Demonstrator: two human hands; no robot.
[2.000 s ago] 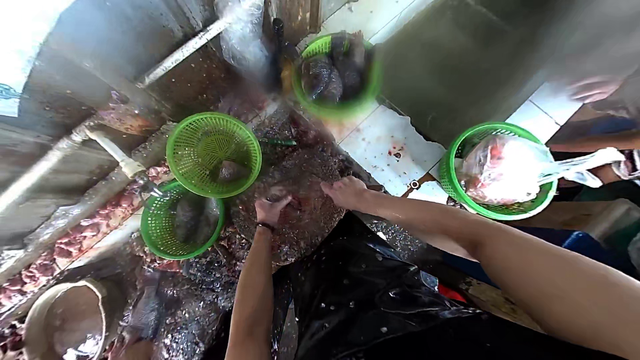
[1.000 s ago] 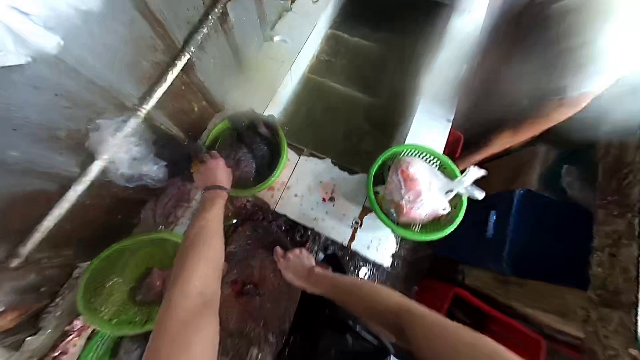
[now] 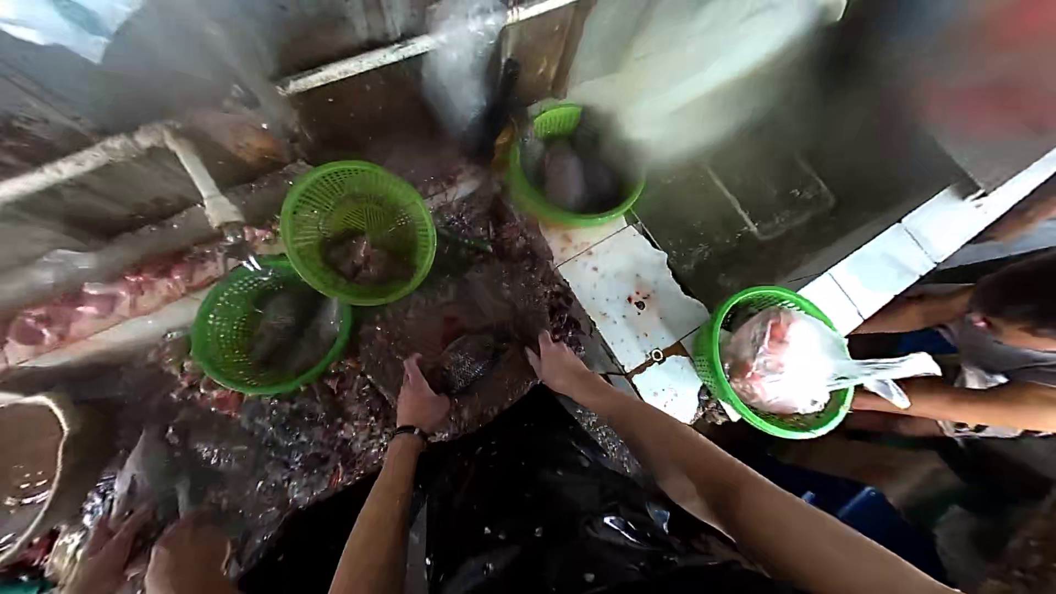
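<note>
A dark scaly fish lies on a wet, bloodstained chopping block between my two hands. My left hand touches the fish at its left side. At the right end of the fish is my right hand, its fingers bent; whether it grips anything cannot be told. Beyond the block stands a green plastic basket with pieces of fish in it. It overlaps a second green basket that holds dark fish. A third green basket with dark fish is farther off, partly blurred.
A green basket at the right holds a tied plastic bag of reddish contents, beside white tiles. Another person is at the far right; other hands show at lower left. A pipe with a tap runs at left.
My left hand has left the far basket of dark fish and come back to the block. A scaly fish now lies there between my hands. The view has swung back.
</note>
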